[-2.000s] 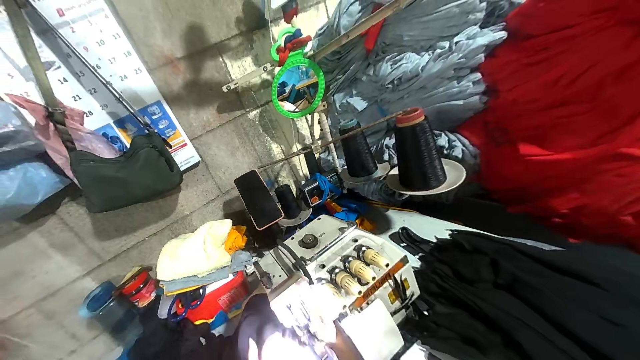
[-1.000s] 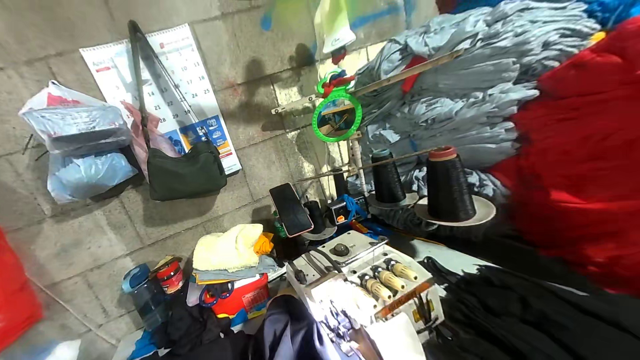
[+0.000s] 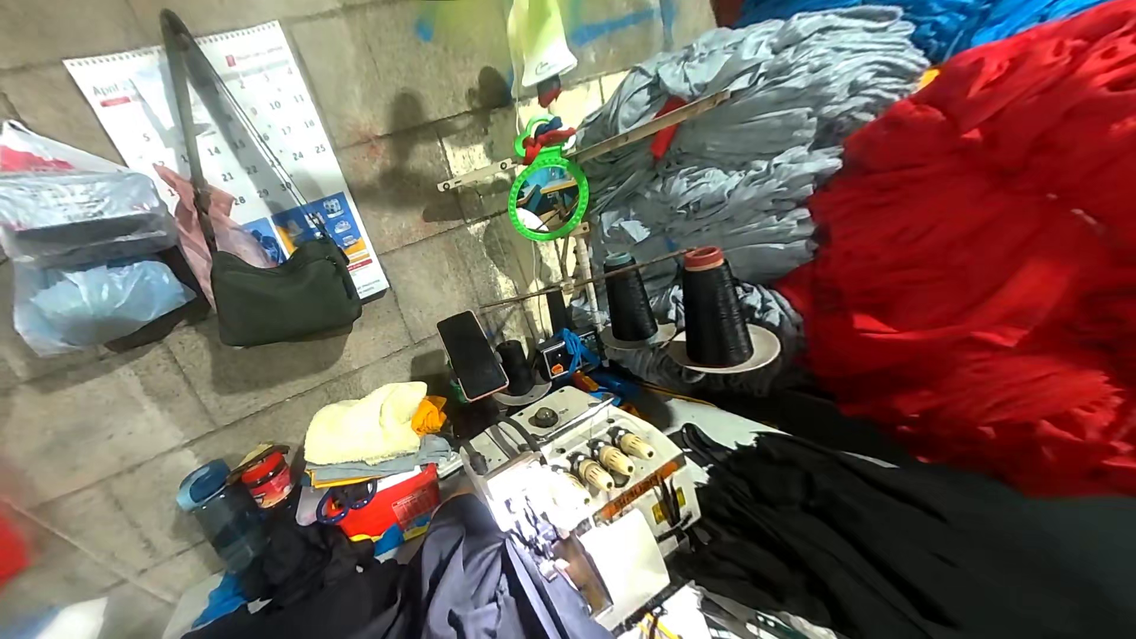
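Neither my left hand nor my right hand can be made out. An overlock sewing machine (image 3: 612,470) with several cream tension knobs stands at the lower middle, its needle area washed out by a bright lamp. Dark bluish cloth (image 3: 470,568) lies bunched against its left side. A small brownish patch beside the white cover (image 3: 626,555) is too unclear to identify. Two large cones of black thread, one in front (image 3: 713,311) and one behind (image 3: 628,300), stand on round holders behind the machine. A phone (image 3: 472,355) leans upright near a smaller black spool (image 3: 515,366).
Black cloth (image 3: 799,532) is heaped right of the machine, below a big red fabric pile (image 3: 994,266) and stacked grey fabric (image 3: 710,177). Left are folded yellow cloth (image 3: 364,426), a red container (image 3: 404,501) and a blue bottle (image 3: 222,515). A green-framed mirror (image 3: 548,193) and dark bag (image 3: 288,293) hang behind.
The view has swung left since the earliest frame, bringing the hanging plastic bags more fully into sight. The machine, thread cones and phone keep their places relative to one another.
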